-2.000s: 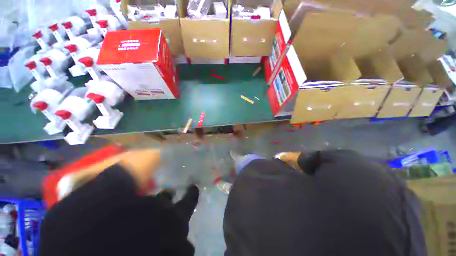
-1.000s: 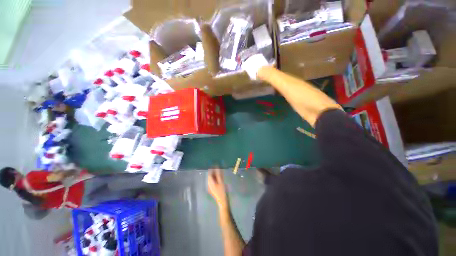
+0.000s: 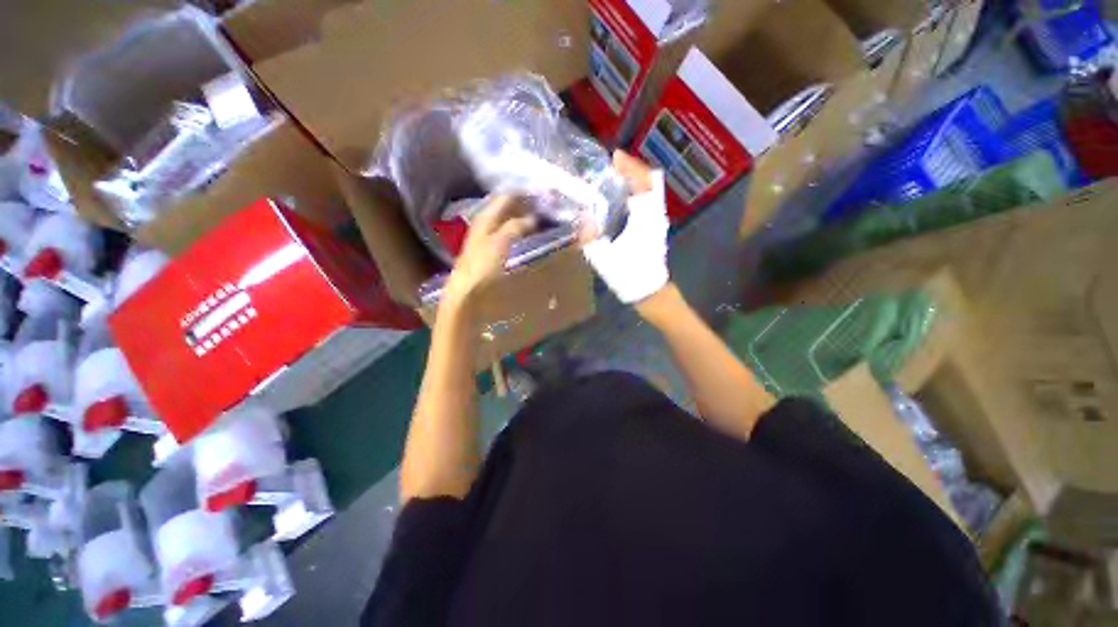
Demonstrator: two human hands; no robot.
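Note:
An open brown carton (image 3: 527, 306) stands in front of me, lined with a cloudy clear bag (image 3: 423, 153). A shiny clear-wrapped packet (image 3: 521, 153) is over its opening. My right hand (image 3: 631, 245), in a white glove, grips the packet's right end. My bare left hand (image 3: 493, 245) is at the carton's near left side, fingers bent against the wrap; whether it grips is unclear. A red item shows partly inside the carton, beside my left hand. A closed red and white carton (image 3: 221, 319) sits just left.
Wrapped white devices with red parts (image 3: 239, 459) stand in rows on the green bench (image 3: 368, 416) at left. Another open carton (image 3: 172, 159) is at upper left. Red-sided cartons (image 3: 687, 135), blue crates (image 3: 920, 153), green wrap (image 3: 846, 343) and large brown boxes (image 3: 1042, 319) are at right.
The view has turned and moved closer to the open cartons. My left hand has come up from the bench edge to the carton. My gloved right hand now holds the wrapped packet over the opening.

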